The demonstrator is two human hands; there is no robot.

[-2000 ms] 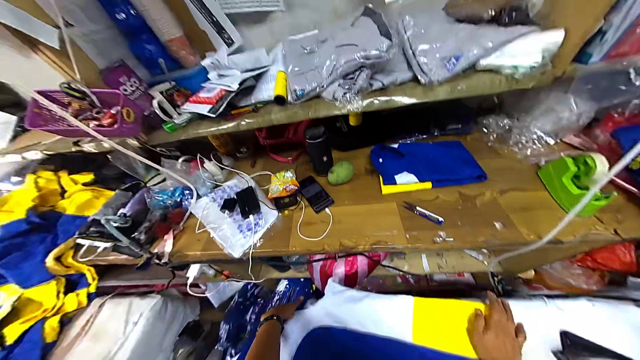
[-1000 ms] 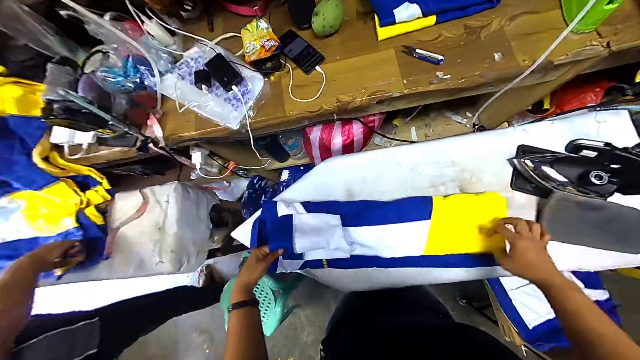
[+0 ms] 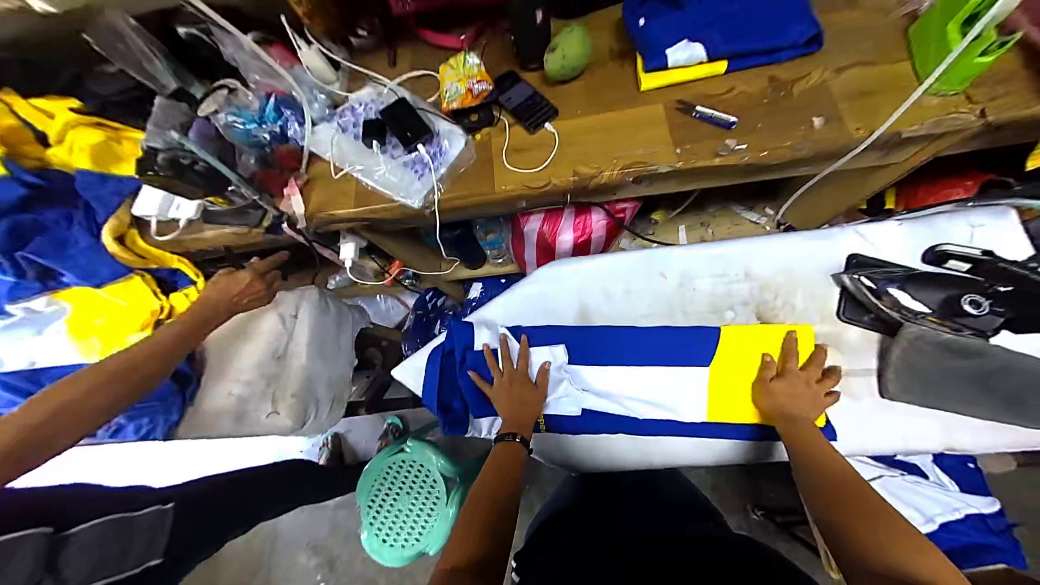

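A folded garment in blue, white and yellow [image 3: 642, 390] lies lengthwise on a white-covered ironing board [image 3: 650, 284]. My left hand [image 3: 514, 386], with a dark band at the wrist, rests flat with spread fingers on the garment's white and blue left part. On the yellow panel at its right end lies my right hand [image 3: 795, 386], palm down, fingers apart. Neither hand grasps anything. A black electric iron [image 3: 934, 296] sits at the board's right, beside a grey pad [image 3: 959, 374].
A co-worker's hand [image 3: 244, 284] is at the left, above a white covered bundle [image 3: 276, 366]. Behind the board, a wooden table [image 3: 601, 138] holds phones, cables and a folded blue garment [image 3: 731, 32]. A green plastic stool [image 3: 402, 504] stands below left.
The view has tilted down since the first frame. My left hand has moved right along the garment and now lies flat. The co-worker's hand has moved right, away from the blue and yellow clothes.
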